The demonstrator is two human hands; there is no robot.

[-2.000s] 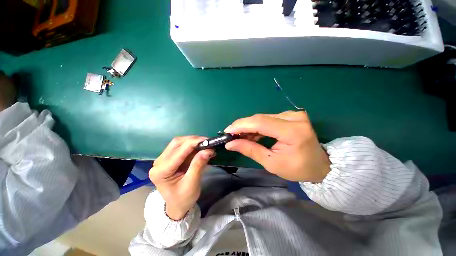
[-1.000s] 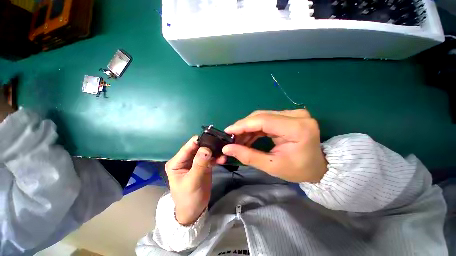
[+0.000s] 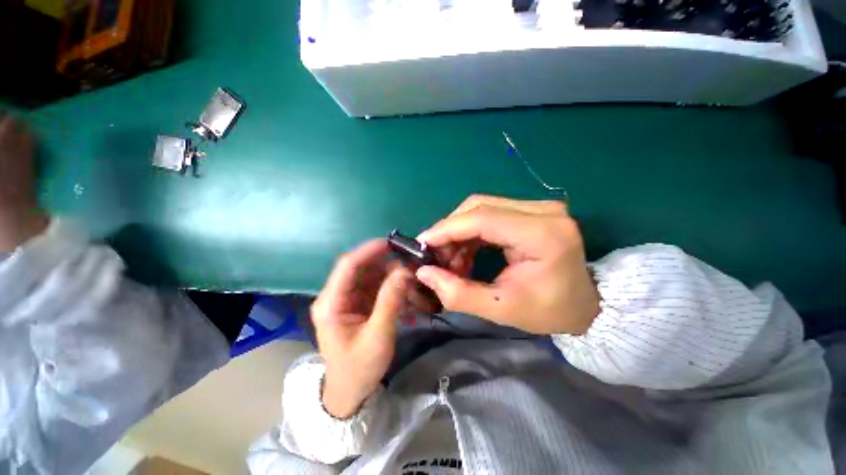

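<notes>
A small black watch housing (image 3: 408, 246) is held between both hands, in front of my chest and over the near edge of the green mat. My right hand (image 3: 519, 264) pinches its right end between thumb and fingers. My left hand (image 3: 362, 311) is blurred at its left and lower side, with thumb and fingers curled around it; whether the fingers press on it is unclear. My fingers hide part of the housing.
Two silver modules with dark tails (image 3: 221, 113) (image 3: 171, 152) lie at the upper left. A thin wire (image 3: 531, 169) lies beyond my right hand. A white foam tray (image 3: 557, 79) with black parts stands at the back. Orange-brown fixtures (image 3: 97, 32) stand upper left. Another person's sleeve (image 3: 83, 343) is at left.
The housing has turned and tilted between my fingers, and my left hand has shifted around it. The neighbour's forearm at left has moved further onto the mat.
</notes>
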